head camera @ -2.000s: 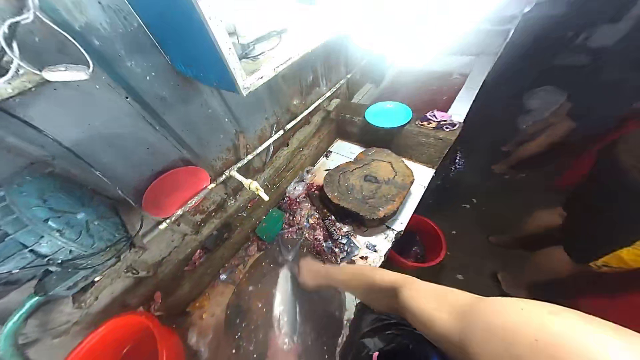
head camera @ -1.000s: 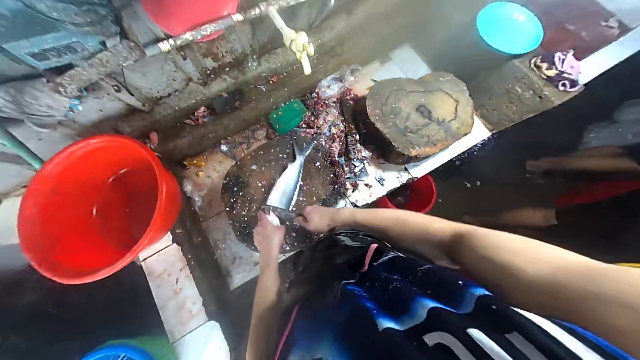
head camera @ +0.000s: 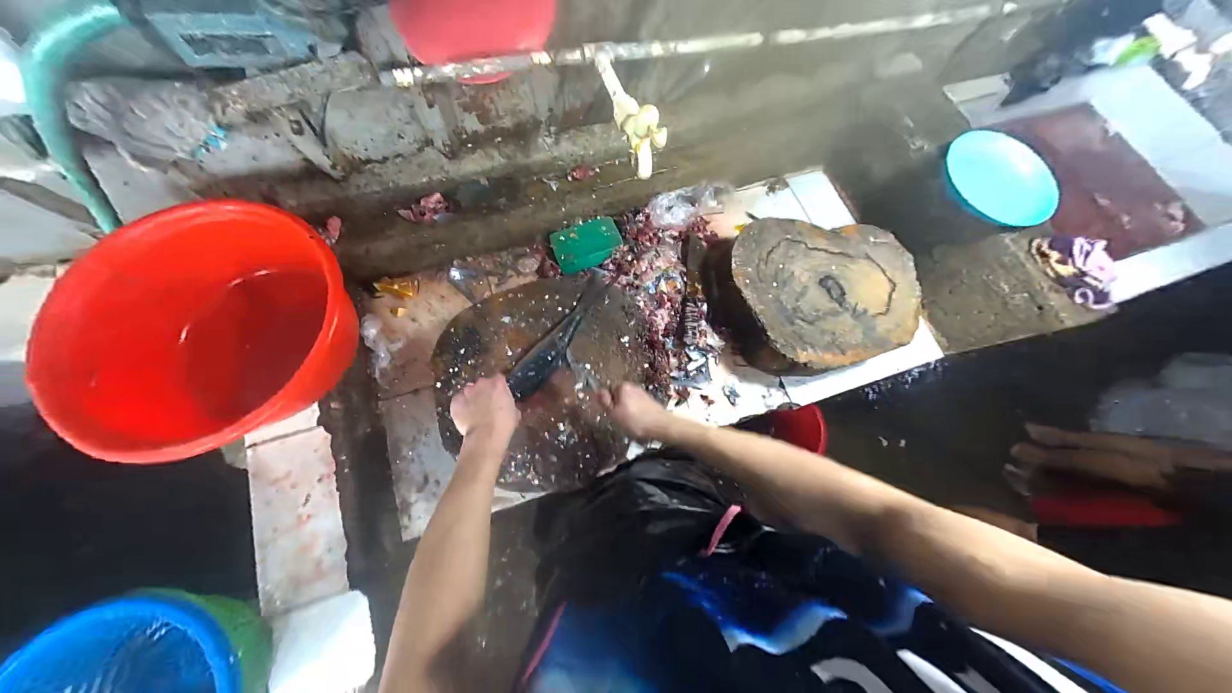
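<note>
A dark-backed fish (head camera: 551,356) lies slantwise on a round wooden chopping block (head camera: 500,438), its tail pointing up and to the right. My left hand (head camera: 484,412) is closed around its near end. My right hand (head camera: 635,412) is curled over the right side of the block, apart from the fish; a blurred, greyish thing shows at its fingertips, and I cannot tell what it is. Small pale scales are scattered over the block. Fish scraps and offal (head camera: 659,279) lie heaped to the right, beside a green block-shaped object (head camera: 586,244).
A second wooden block (head camera: 828,294) stands on white tiles at right. A big red basin (head camera: 192,327), a blue water-filled tub (head camera: 125,650), a small red bucket (head camera: 801,429) and a turquoise basin (head camera: 1002,179) are around. A tap (head camera: 643,130) juts from the pipe behind. Another person's hand (head camera: 1097,457) shows at far right.
My left hand, out of sight two seconds ago, is now on the fish. Since one second ago my right hand has come away from the fish, and the fish's dark back now shows. The view has tilted down.
</note>
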